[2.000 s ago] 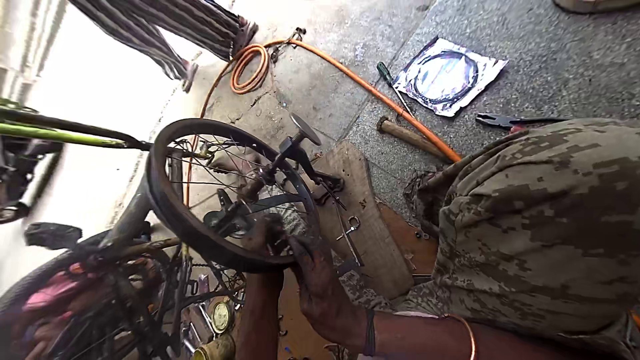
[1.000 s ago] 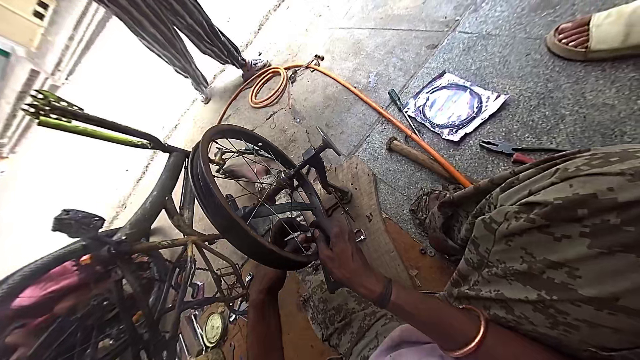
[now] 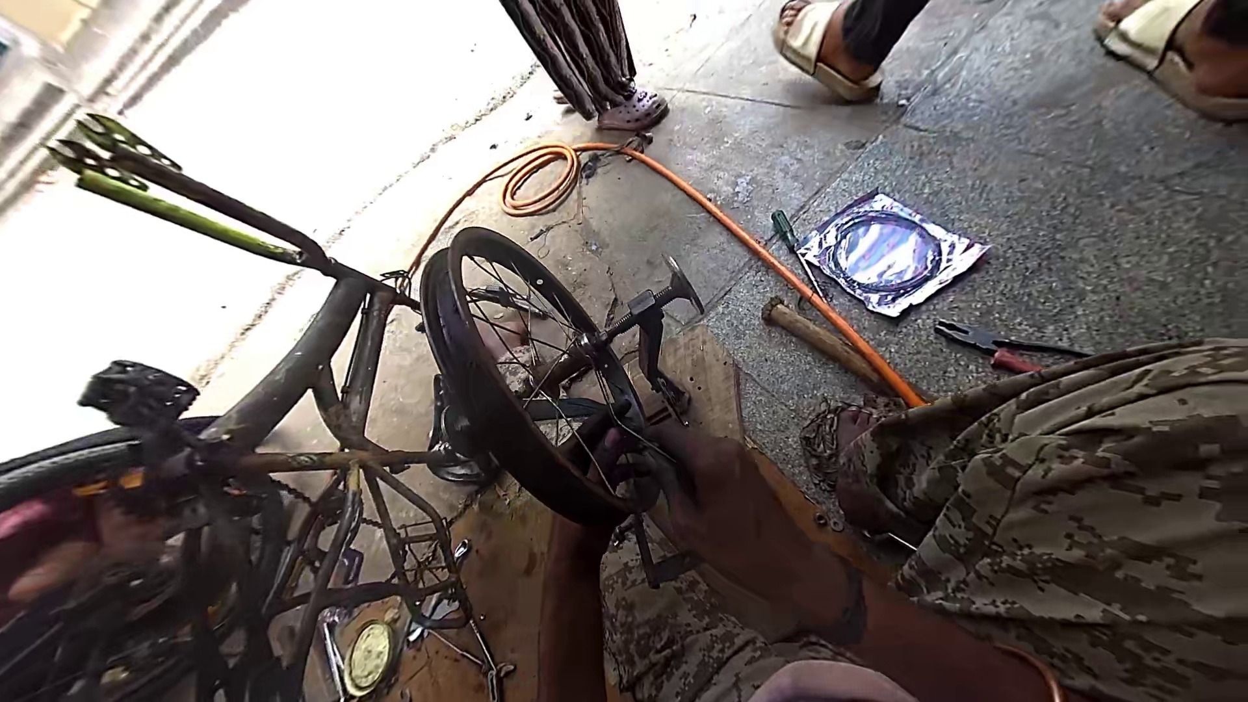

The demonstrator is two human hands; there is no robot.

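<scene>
A bare bicycle wheel rim (image 3: 453, 361) with spokes stands tilted at mid-view, with no tyre on it. My right hand (image 3: 682, 468) is at the lower right edge of the rim, its fingers bent by the spokes; whether they grip the rim or a spoke is unclear. My left hand (image 3: 600, 444) reaches up behind the rim's lower part, mostly hidden by it, fingertips among the spokes. At the wheel's hub is a metal stand with a threaded screw and round plate (image 3: 682, 285). The worn bicycle frame (image 3: 302, 380) is to the left of the wheel.
An orange hose (image 3: 741, 234) crosses the floor. Near it lie a screwdriver (image 3: 783, 229), a wooden handle (image 3: 824, 346), a packaged coiled cable or ring (image 3: 887, 252) and pliers (image 3: 994, 343). A round tin (image 3: 369, 657) lies lower left. Other people's feet (image 3: 829, 49) are at the top.
A person's sandalled feet have come into view at the top right. My right hand remains at the rim's lower right edge. The view has shifted.
</scene>
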